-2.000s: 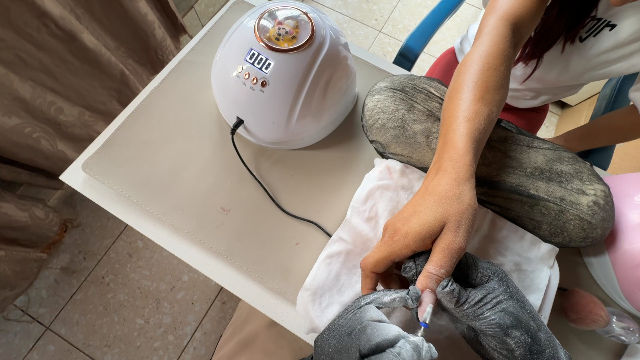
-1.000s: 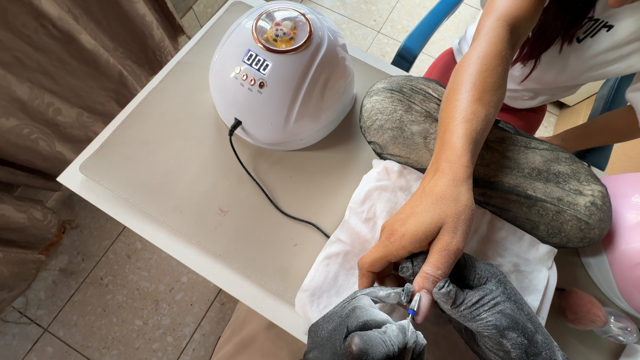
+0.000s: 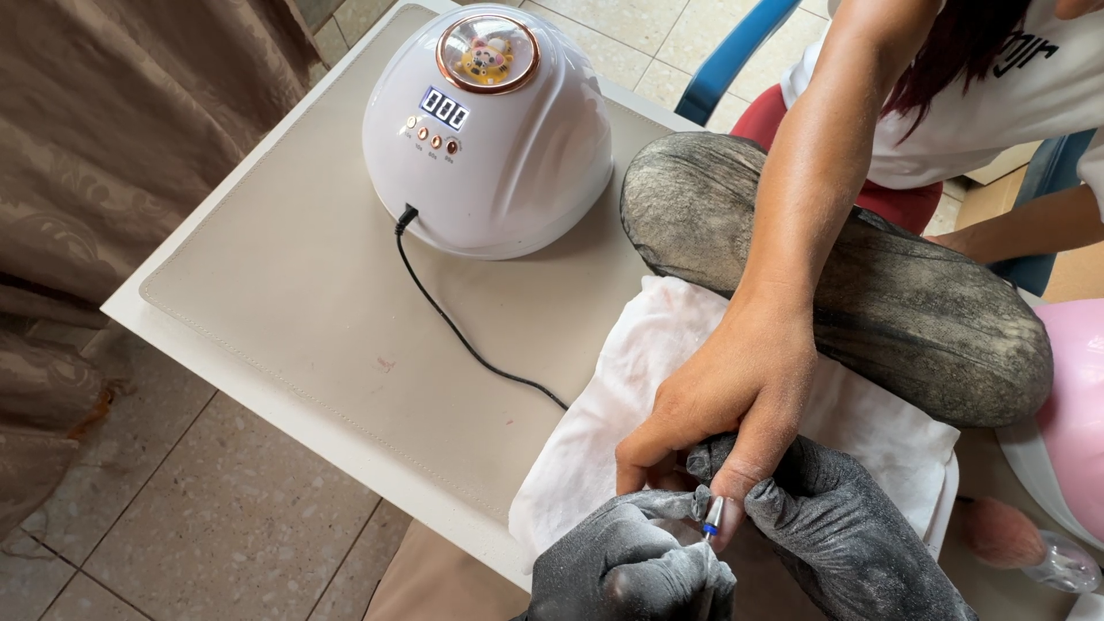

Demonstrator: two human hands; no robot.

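Note:
Both my hands wear dusty dark gloves. My left hand (image 3: 634,561) grips a nail drill whose metal bit (image 3: 714,515), with a blue band, lies against the thumbnail of another person's hand (image 3: 733,379). The drill's handle is mostly hidden by my fingers. My right hand (image 3: 849,526) holds that person's thumb between my thumb and fingers. The person's forearm crosses a dark, dusty cushion (image 3: 914,302). Under the hands lies a white cloth (image 3: 595,448).
A white nail lamp (image 3: 492,172) with a lit display stands on the beige mat (image 3: 319,302); its black cable (image 3: 457,332) runs to the cloth. At the right are a pink and white object (image 3: 1074,397) and a soft brush (image 3: 1000,533). A curtain (image 3: 129,147) hangs at the left.
My left hand and the drill bit have shifted slightly at the thumbnail, the bit now standing more upright. My right hand keeps its hold on the thumb.

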